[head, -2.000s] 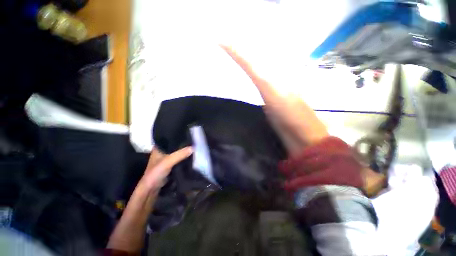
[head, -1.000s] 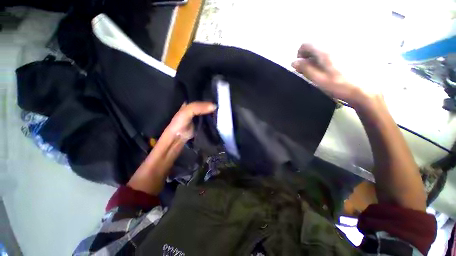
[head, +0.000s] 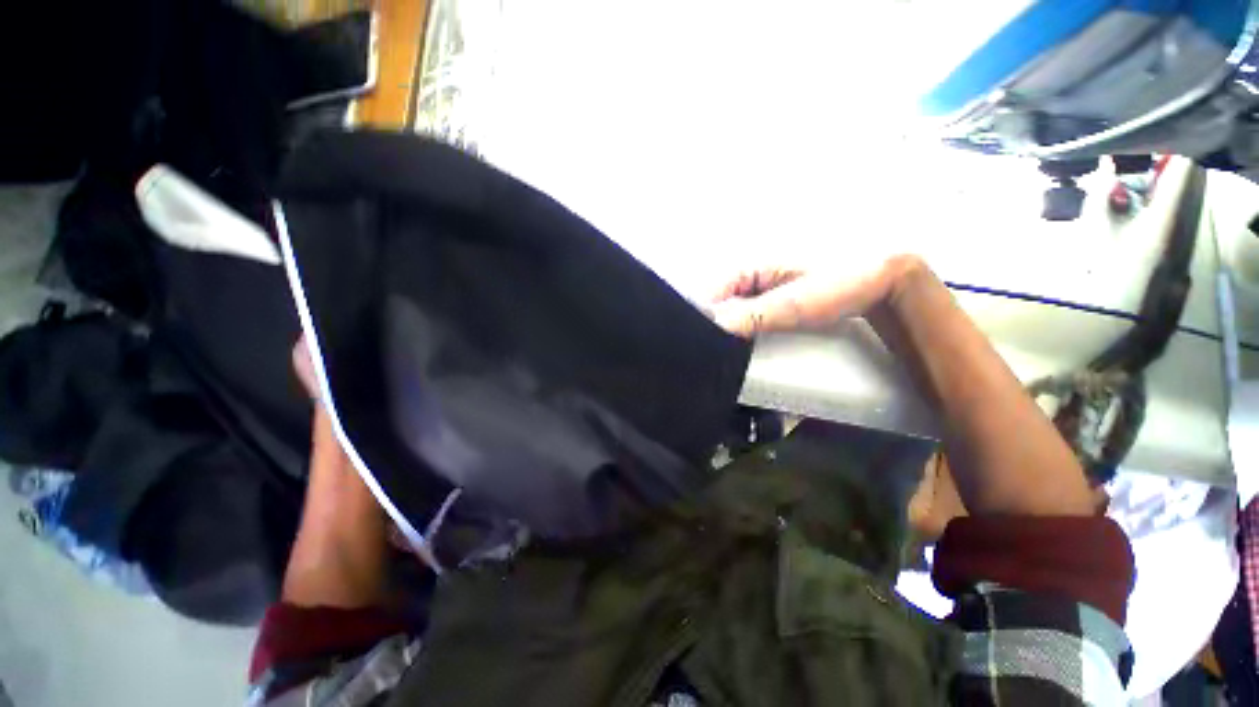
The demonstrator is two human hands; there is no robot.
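A large black garment panel (head: 552,263) lies over the table's front edge and my lap. Shinier dark lining (head: 483,401) lies on its near part. A narrow white strip (head: 315,332) runs down the panel's left side, seen almost edge-on. My right hand (head: 759,301) grips the panel's right edge, its fingertips partly hidden by the cloth. My left hand (head: 307,367) is at the left of the white strip, mostly hidden behind the panel, so its grip cannot be seen.
The blue and white sewing machine head (head: 1105,83) is at the upper right. Shears with wrapped handles (head: 1105,408) lie right of my right forearm. A small red item (head: 1121,198) lies near the machine. Black cut pieces (head: 207,401) with a white edge are piled at left.
My right hand has come down and in from above the panel onto its right edge. The panel has shifted left and turned, and the white strip shows narrower. My left hand has moved left and is more hidden.
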